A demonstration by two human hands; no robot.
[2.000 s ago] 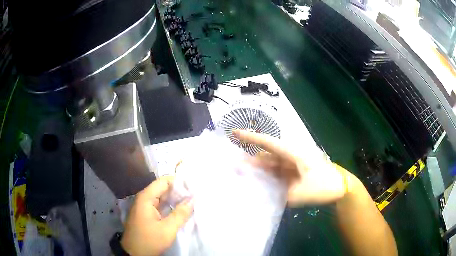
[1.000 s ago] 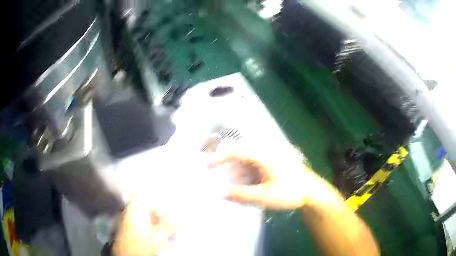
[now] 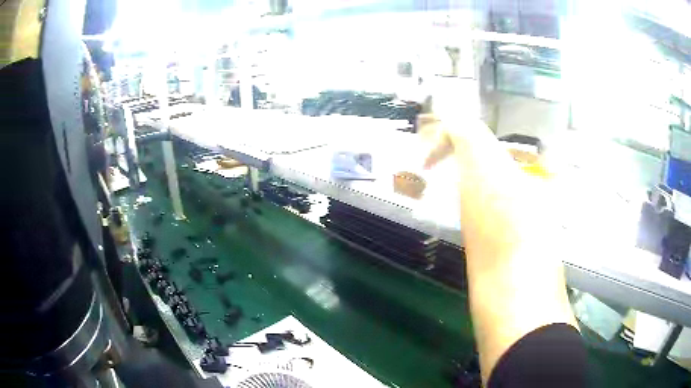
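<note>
My right hand is stretched far forward over the long white table beyond the green belt. It is small and washed out by glare, so whether it holds anything cannot be told. A small brown object lies on the table just below it. A white and bluish item lies to the left of that. My left hand is out of the picture. The white sheet cannot be made out in the glare.
Black adapters lie along the green belt's left side. A fan grille and a corded black adapter are at the bottom. Dark stacked trays stand under the white table. The black machine column fills the left.
The view has tilted up from the bench to the long table. My right arm has gone from the white sheet to stretched forward. My left hand and the sheet have left sight.
</note>
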